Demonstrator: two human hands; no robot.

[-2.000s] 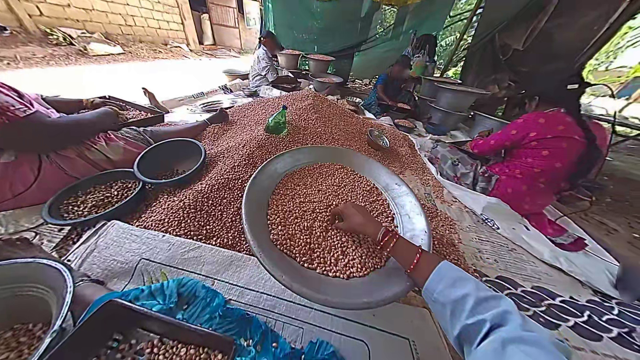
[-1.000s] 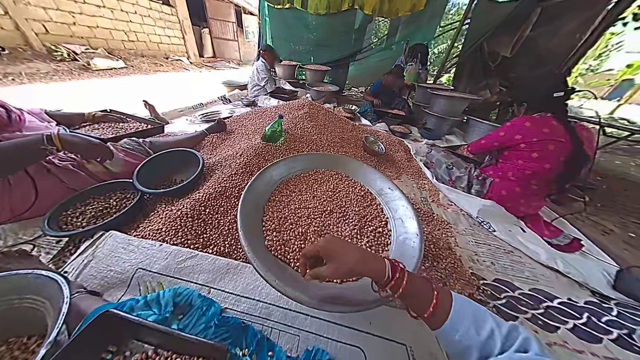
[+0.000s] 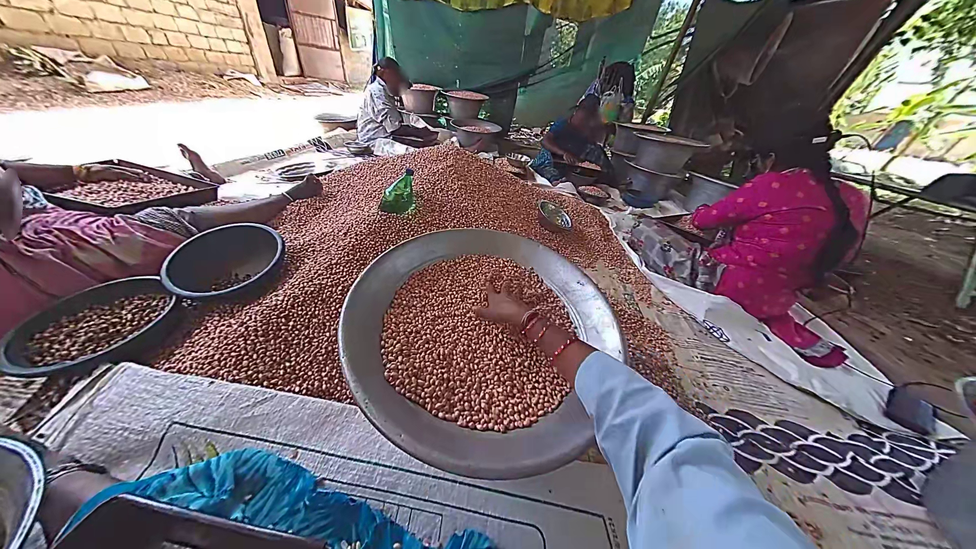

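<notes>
My right hand (image 3: 505, 306), with red bracelets at the wrist, rests palm down on the reddish-brown nuts (image 3: 465, 358) in a wide round metal basin (image 3: 476, 455). Its fingers are spread and touch the nuts; whether any lie under the palm is hidden. The basin stands at the near edge of a large heap of the same nuts (image 3: 305, 305). My left hand cannot be made out in the head view. At the bottom left a dark rectangular tray (image 3: 175, 526) lies over blue cloth (image 3: 267, 488).
Two dark tubs (image 3: 221, 259) with darker nuts stand at the left, near a person's outstretched legs and a dark tray (image 3: 122, 194). A green cut bottle (image 3: 398, 193) and a small metal bowl (image 3: 554, 216) rest on the heap. Other people sit right and behind, by several metal pots (image 3: 667, 152).
My right hand has moved from the near rim of the basin inward onto the nuts, and its fingers have spread. The bottle and the small bowl remain on the heap.
</notes>
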